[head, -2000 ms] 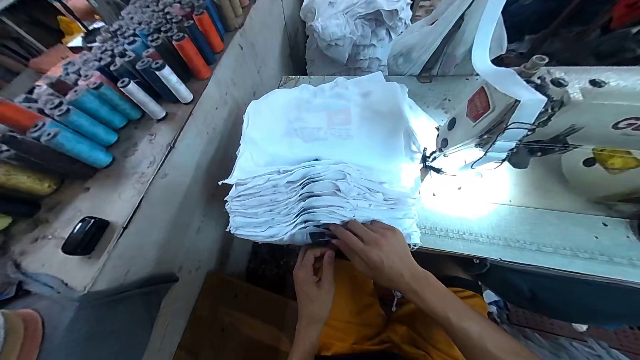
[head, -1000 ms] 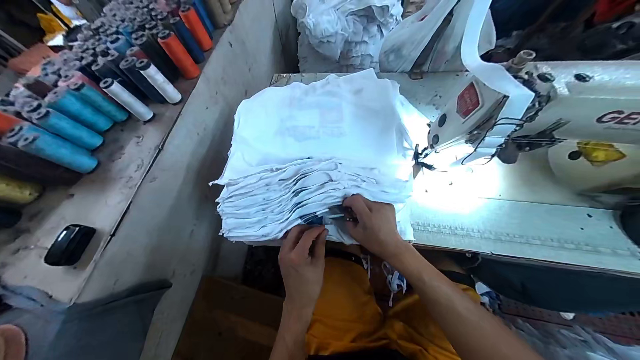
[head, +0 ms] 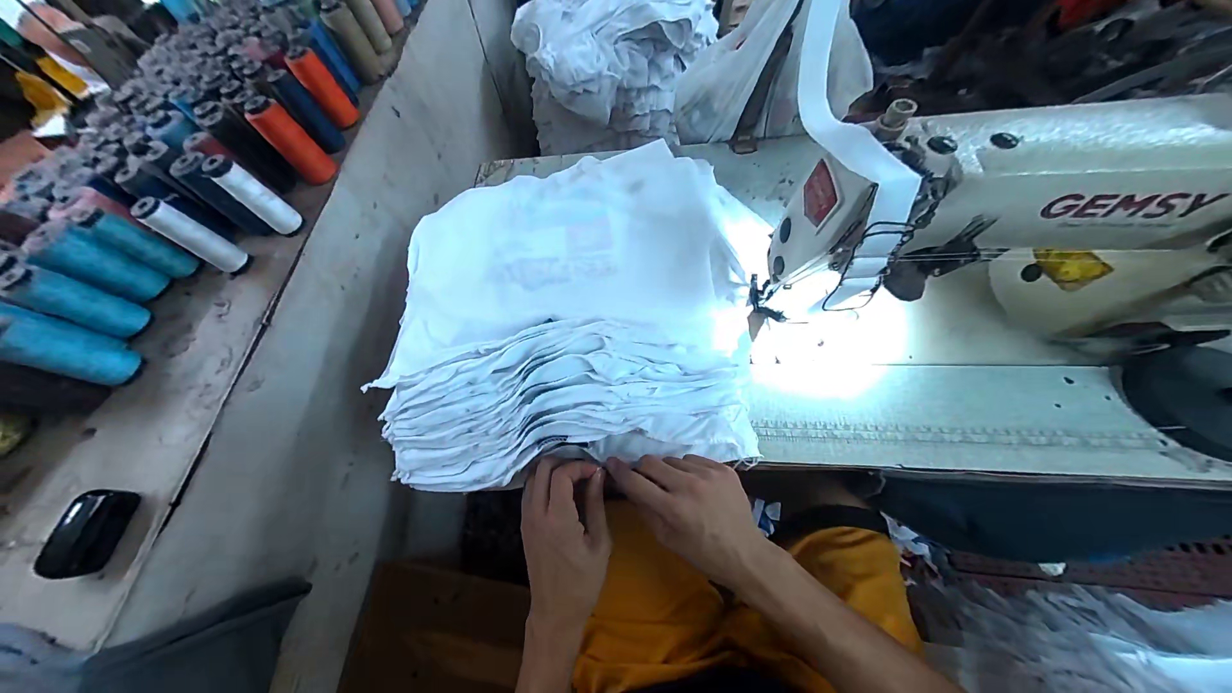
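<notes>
A thick stack of white fabric pieces [head: 568, 289] lies on the sewing table, its near edges fanned in many layers. Faint print shows through the top piece. At the stack's front edge my left hand [head: 566, 529] pinches the cloth between thumb and fingers. My right hand [head: 688, 505] is right beside it, fingers curled on the same edge; fingertips of both hands nearly touch. A small dark patch shows in the fold just above them. The lit needle area of a Gemsy sewing machine [head: 1068, 192] adjoins the stack's right side.
Thread cones, among them a blue one [head: 72, 342] and an orange one [head: 292, 140], crowd the left ledge near a black glossy case [head: 87, 534]. More white cloth [head: 616, 58] is heaped behind the table. A white strip [head: 837, 125] hangs over the machine head.
A second ago my hands were over the layered front of the stack, with a small dark item between them; now they are lower, at its front edge, close together.
</notes>
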